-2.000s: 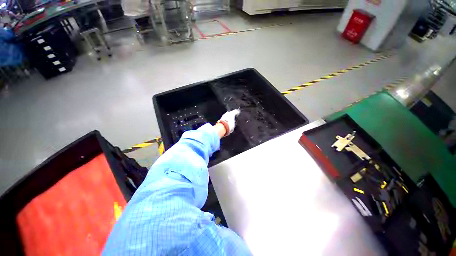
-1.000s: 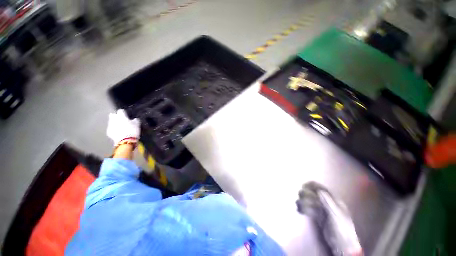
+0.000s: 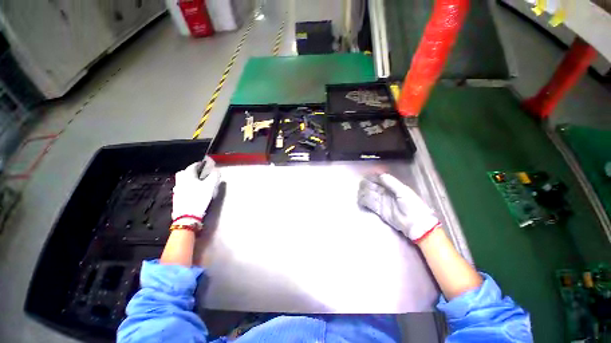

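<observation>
My left hand (image 3: 195, 193), in a white knit glove with a red cuff, is at the left edge of the shiny metal bench top (image 3: 295, 248). Its fingers are slightly curled and I see nothing in it. My right hand (image 3: 395, 203), in a white-grey glove, is over the right part of the bench top, fingers loosely bent, holding nothing. The large black bin (image 3: 50, 241) is left of the bench, with flat black carriers (image 3: 141, 204) lying in it.
Black parts trays (image 3: 231, 144) at the back of the bench hold tan cross-shaped pieces, black-and-yellow strips and small grey pieces. Right is a green conveyor (image 3: 462, 161) with circuit boards (image 3: 526, 195) on it. A red-wrapped post (image 3: 432, 57) stands behind the trays' right end.
The view has swung right to face the bench. My left hand has moved from the bin's rim to the bench's left edge. Conveyor boards have come into view; the red-lined tote has left it.
</observation>
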